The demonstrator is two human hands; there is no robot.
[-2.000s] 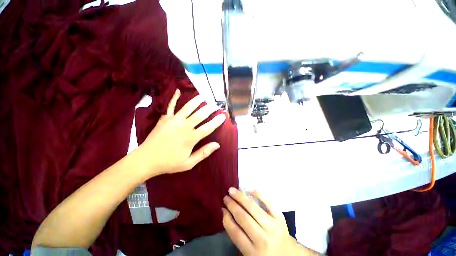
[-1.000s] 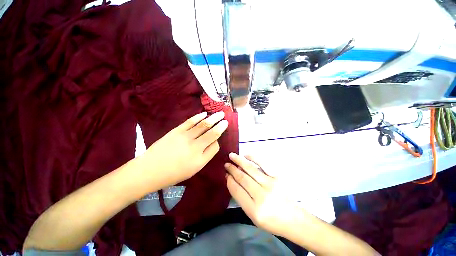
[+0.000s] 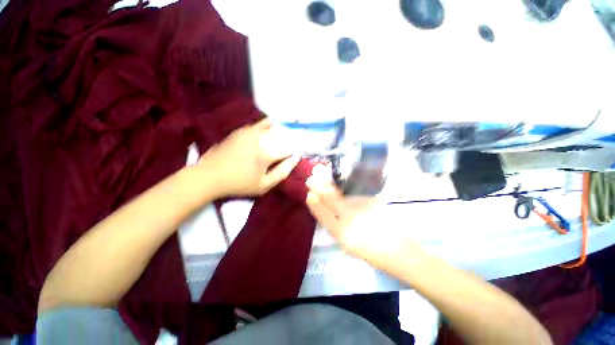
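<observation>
A dark red garment point(image 3: 270, 236) lies in a heap on the left and runs as a strip to the needle area of the white sewing machine point(image 3: 472, 74). My left hand point(image 3: 246, 162) lies on the cloth left of the needle area, its fingertips partly hidden by the machine head. My right hand point(image 3: 344, 212) is at the cloth's right edge, with its fingertips by a brightly lit red patch point(image 3: 307, 170). The fingers are blurred and overexposed, so their exact hold is unclear. The needle and presser foot are not clearly seen.
A black phone point(image 3: 479, 176) lies below the machine arm. Right of it are thread snips point(image 3: 551, 215) and an olive cord coil point(image 3: 601, 195) with an orange cord. The curved table edge point(image 3: 485, 266) crosses the front, with more red cloth point(image 3: 560, 296) below it.
The view has shifted, showing more of the machine's top. My right hand has moved up along the cloth to the needle area. My left hand's fingertips are now partly covered by the machine head.
</observation>
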